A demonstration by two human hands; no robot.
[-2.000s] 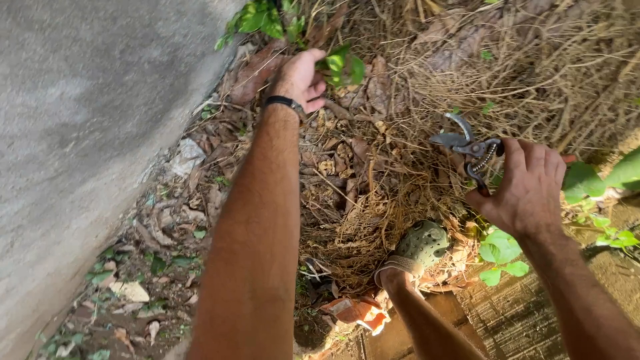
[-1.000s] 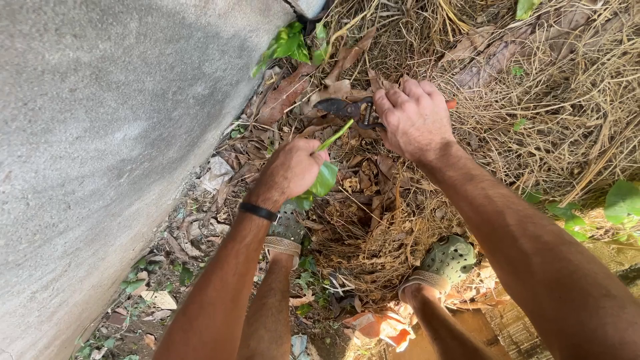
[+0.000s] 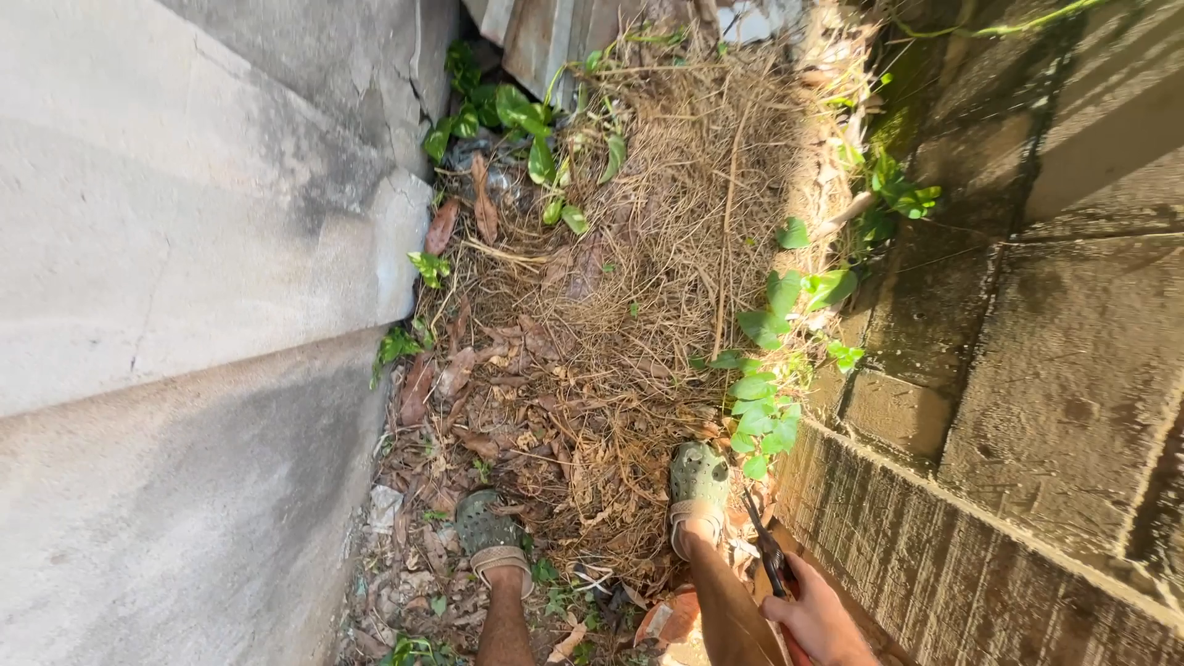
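My right hand point(image 3: 816, 618) grips pruning shears point(image 3: 770, 553) by their red-orange handles at the lower right, the blades pointing up toward a heart-leaved vine point(image 3: 763, 416). The shears are beside my right lower leg. My left hand is out of view. Dry stems point(image 3: 675, 203) and brown leaves point(image 3: 499, 370) cover the ground ahead of my green clogs point(image 3: 700, 476). A green leafy plant point(image 3: 518, 111) grows at the top left, near the wall's foot.
A grey concrete wall point(image 3: 185, 231) runs along the left. Rough wall blocks point(image 3: 1064, 370) stand on the right. Corrugated sheets point(image 3: 541, 42) lean at the far end. A broken orange piece point(image 3: 671, 618) lies by my right leg.
My left hand, which held a green leafy stem, has left the view. My right hand with the shears has moved down and right, toward my right leg. The view has shifted widely.
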